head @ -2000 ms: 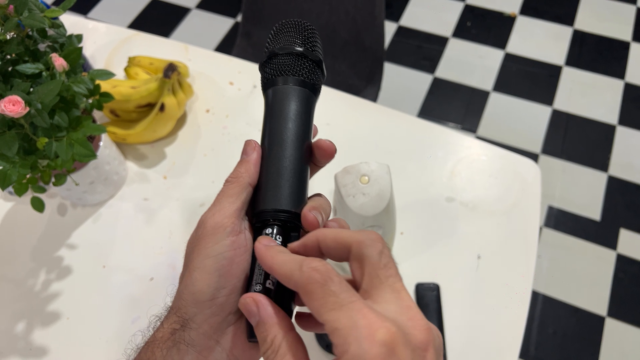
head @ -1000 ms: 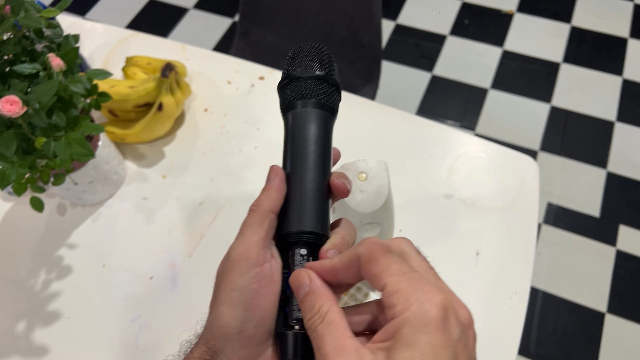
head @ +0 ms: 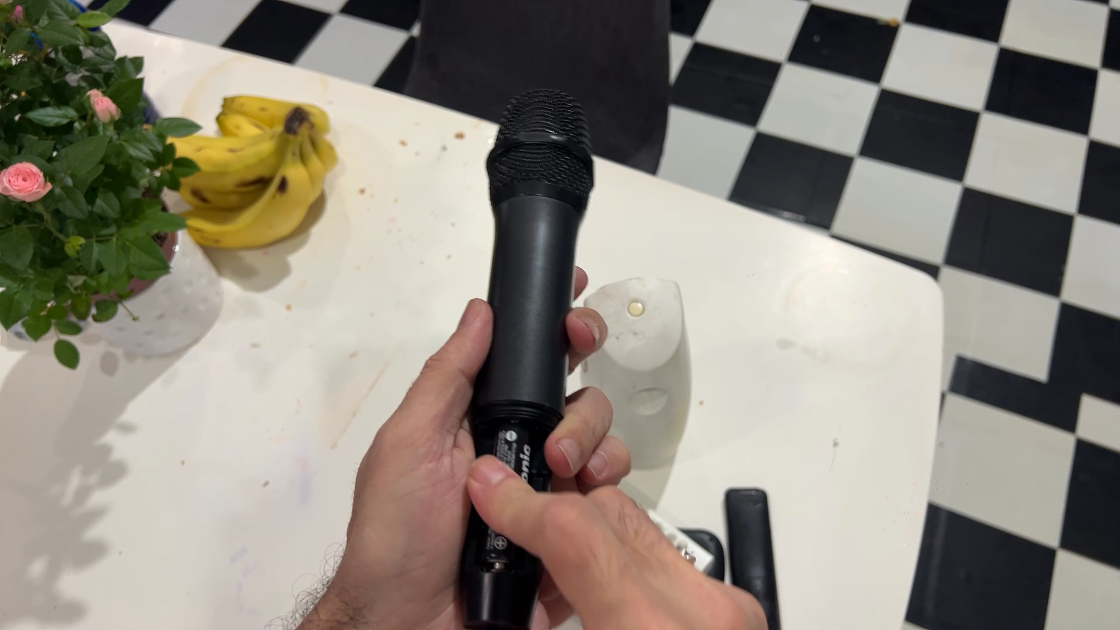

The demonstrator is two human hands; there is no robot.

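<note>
A black handheld wireless microphone [head: 532, 297] stands grille up across the middle of the view, its lower battery compartment uncovered. My left hand [head: 420, 464] is wrapped around its body from behind, thumb on the left side and fingertips showing on the right. Inside the compartment lies a dark cylindrical battery [head: 499, 538] bearing writing, partly covered. My right hand [head: 604, 551] reaches in from the lower right, with its thumb or a finger resting on the battery; its other fingers are curled and partly hidden.
Right of the microphone lies a white, rounded device [head: 643, 376] on the white table [head: 814, 350]. A black bar-shaped object [head: 750, 542] and a partly hidden black-and-white item [head: 687, 542] lie lower right. Bananas [head: 262, 184] and a potted rose [head: 79, 175] are left; a dark chair [head: 542, 61] stands beyond.
The microphone was more upright a second ago and now leans slightly. My right hand's pinched fingertips have shifted, leaving one digit on the battery and more of the battery showing.
</note>
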